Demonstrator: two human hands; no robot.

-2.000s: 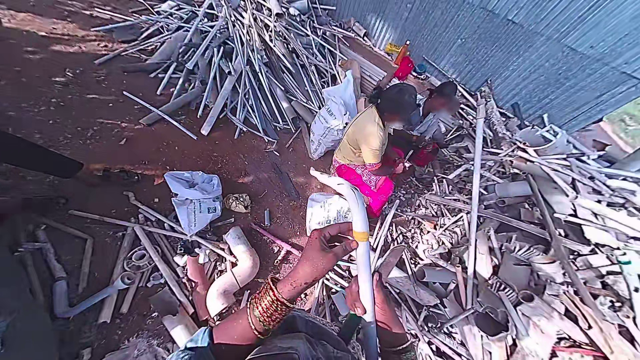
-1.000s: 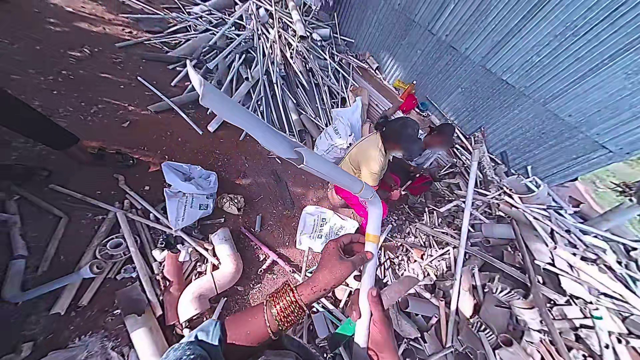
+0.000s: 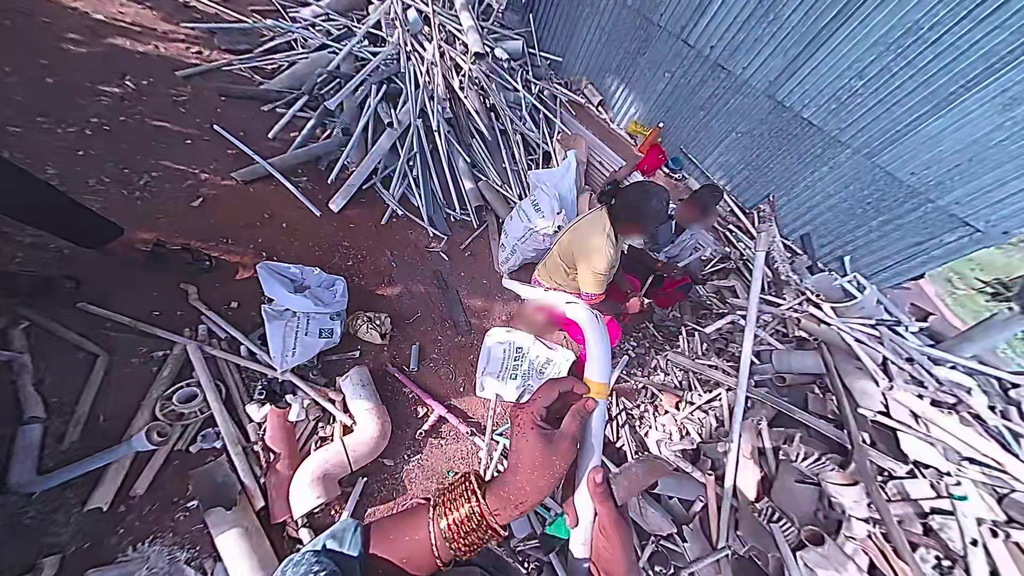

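Observation:
A white plastic pipe [image 3: 590, 448] with a bent upper end stands upright before me, a yellow band [image 3: 597, 389] around it below the bend. My left hand [image 3: 548, 432], with bangles at its wrist, pinches the edge of this band between thumb and fingers. Lower down, my right hand [image 3: 610, 524] is wrapped around the pipe, its thumb along the side. Something green [image 3: 558, 526] shows just left of the pipe near my right hand; what it is I cannot tell.
Two people [image 3: 588, 248] sit ahead near a corrugated metal wall [image 3: 768, 104]. A heap of scrap pipes [image 3: 448, 104] lies beyond, and broken pipe pieces [image 3: 808, 448] cover the right side. White sacks [image 3: 302, 316] stand on the soil, near a curved thick pipe [image 3: 344, 448].
The pipe's bent upper part, which reached far to the upper left one second ago, now appears foreshortened, pointing away from me. Both hands have stayed on the pipe.

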